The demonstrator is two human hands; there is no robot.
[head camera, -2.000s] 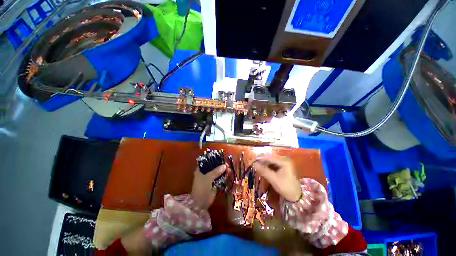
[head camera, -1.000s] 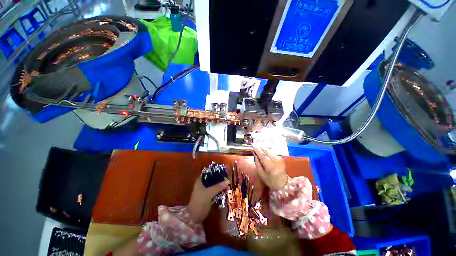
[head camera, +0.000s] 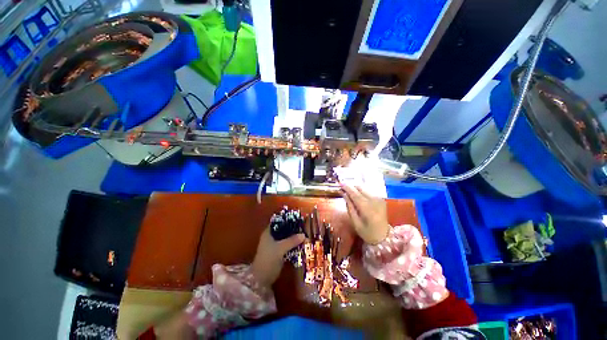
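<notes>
My left hand (head camera: 271, 254) holds a bundle of short black wires (head camera: 286, 224) with silvery-white tips, above the reddish-brown mat (head camera: 170, 242). My right hand (head camera: 367, 211) is at the brightly lit press die (head camera: 346, 169), fingertips together at its front edge. A thin piece seems to be between them, but glare hides most of it. A loose heap of finished pieces (head camera: 323, 265), black stems with copper ends, lies on the mat between my hands.
A feed track (head camera: 273, 145) with copper parts runs from the left bowl feeder (head camera: 100, 66) to the press. A flexible metal conduit (head camera: 492, 159) curves at right. A black tray (head camera: 100, 232) stands left of the mat, a blue bin (head camera: 447, 232) right.
My right hand has moved from above the heap on the mat up and forward to the press die. My left hand still holds the bundle. The camera view has shifted slightly.
</notes>
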